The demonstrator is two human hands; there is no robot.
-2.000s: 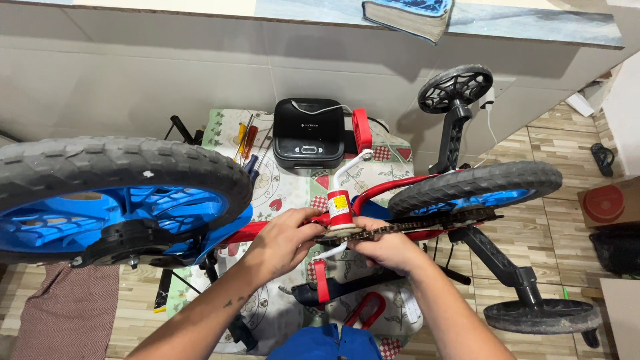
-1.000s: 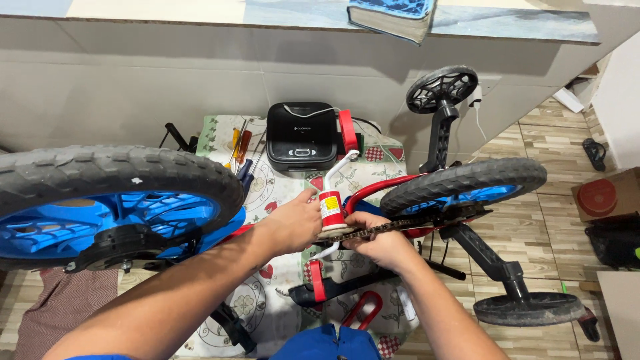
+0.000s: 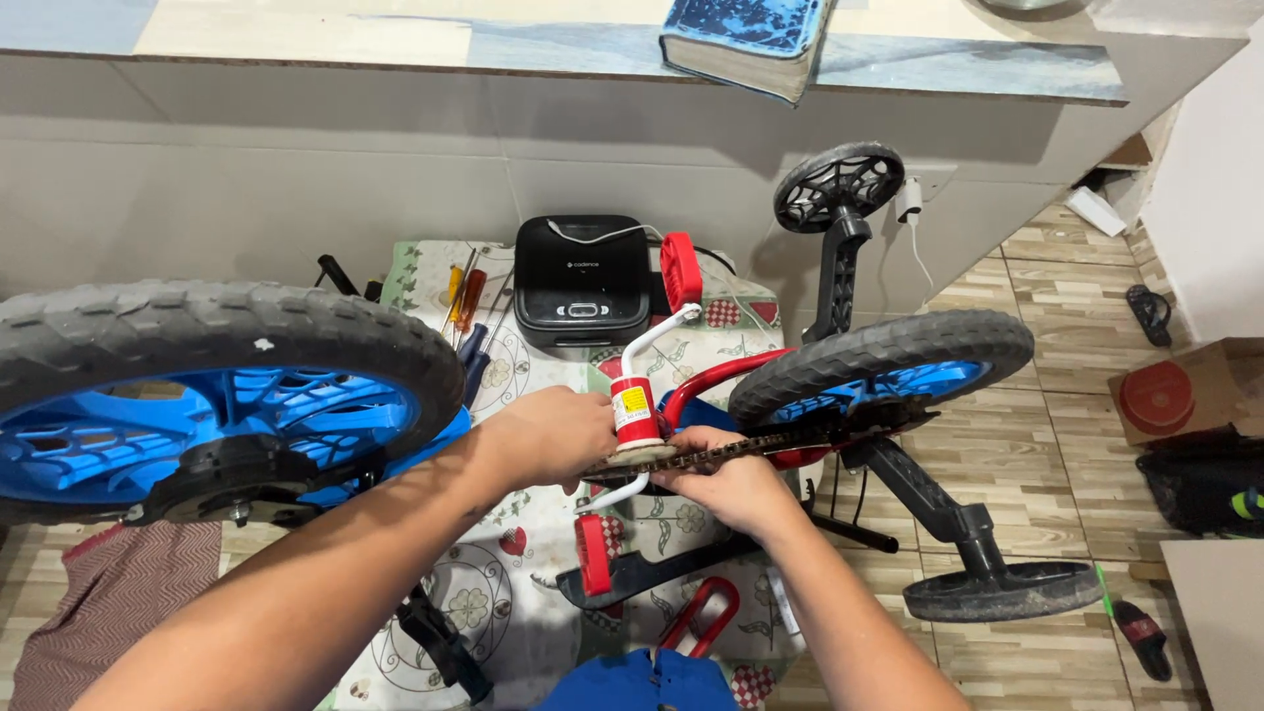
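A small red bicycle lies upside down, its bottom bracket shell between my hands. My left hand is at the left side of the shell and chainring; its fingertips are partly hidden. My right hand has its fingers at the bicycle chain, just right of the chainring. The white crank arm reaches up to a red pedal; another red pedal hangs below. The front wheel is at left, the rear wheel at right.
Training wheels stick out at right. Screwdrivers and a black appliance lie on the patterned tablecloth. A black chain guard lies below the lower pedal. A thick book overhangs the ledge.
My left hand has moved from in front of the shell, a second ago, down and left toward the chainring's left edge. My right hand stays by the chain.
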